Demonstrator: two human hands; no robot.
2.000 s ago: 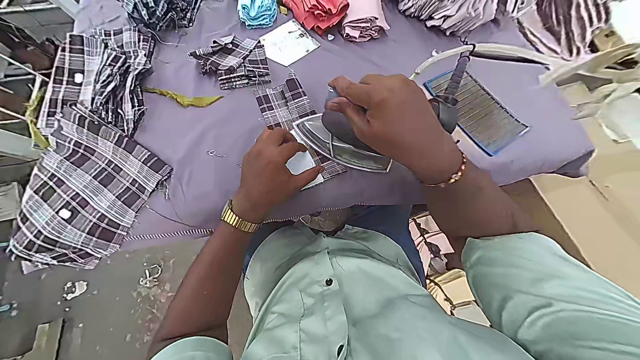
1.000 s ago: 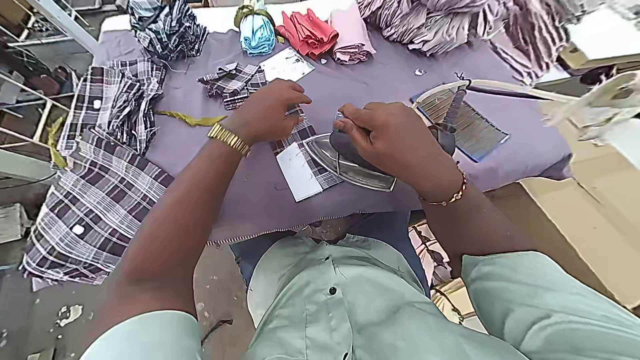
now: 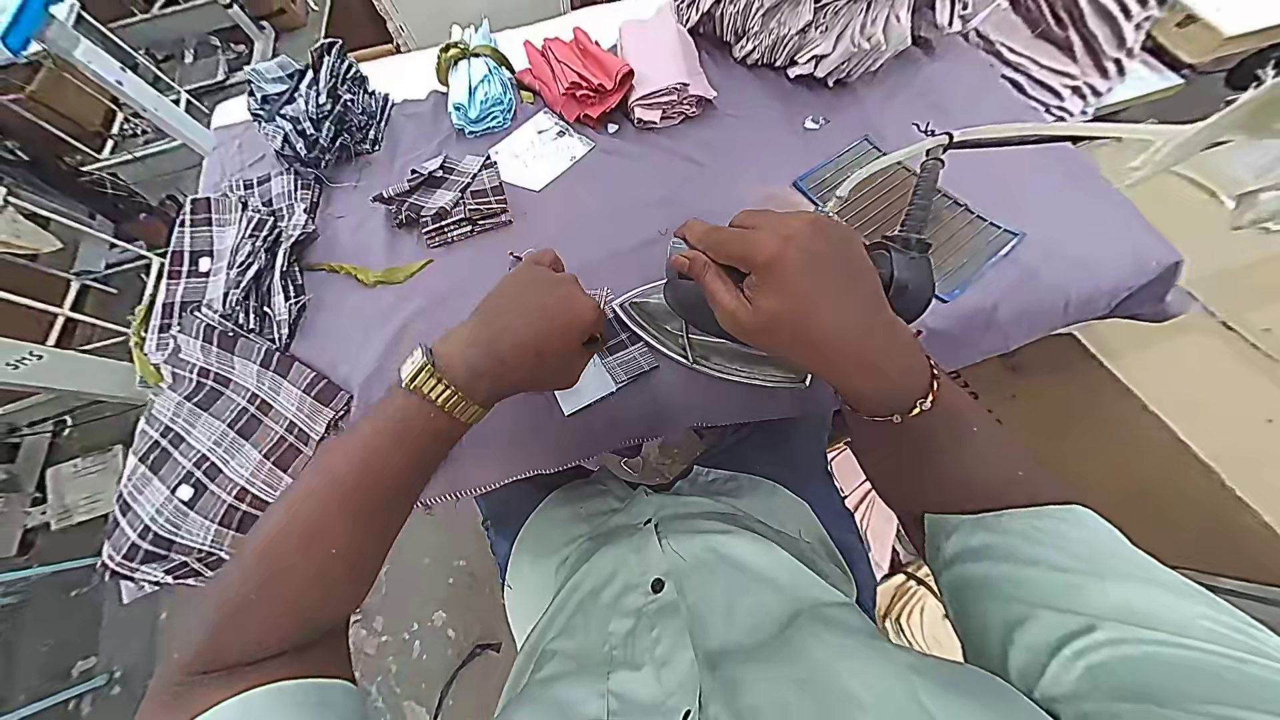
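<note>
My right hand (image 3: 790, 290) is closed around the handle of an electric iron (image 3: 700, 335), whose tip points left and touches the edge of a small plaid fabric piece (image 3: 630, 362). At that piece's left end, my left hand (image 3: 530, 325) is curled over the cloth; its fingertips are mostly hidden, so its hold cannot be told. A white card (image 3: 585, 388) shows below the left fingers, partly under the plaid. Farther back lies a stack of folded plaid pieces (image 3: 450, 198).
A wire iron rest (image 3: 960, 225) lies right on the purple cloth (image 3: 740, 170). Plaid fabric (image 3: 225, 430) hangs over the left edge. Blue (image 3: 480, 95), red (image 3: 578, 75) and pink (image 3: 665, 70) cloth bundles, a white paper (image 3: 542, 150) and an olive strip (image 3: 372, 272) lie behind.
My left hand was at the card, then lifted farther back, and is now down at the plaid piece. The iron stays in my right hand. More of the card showed one second ago.
</note>
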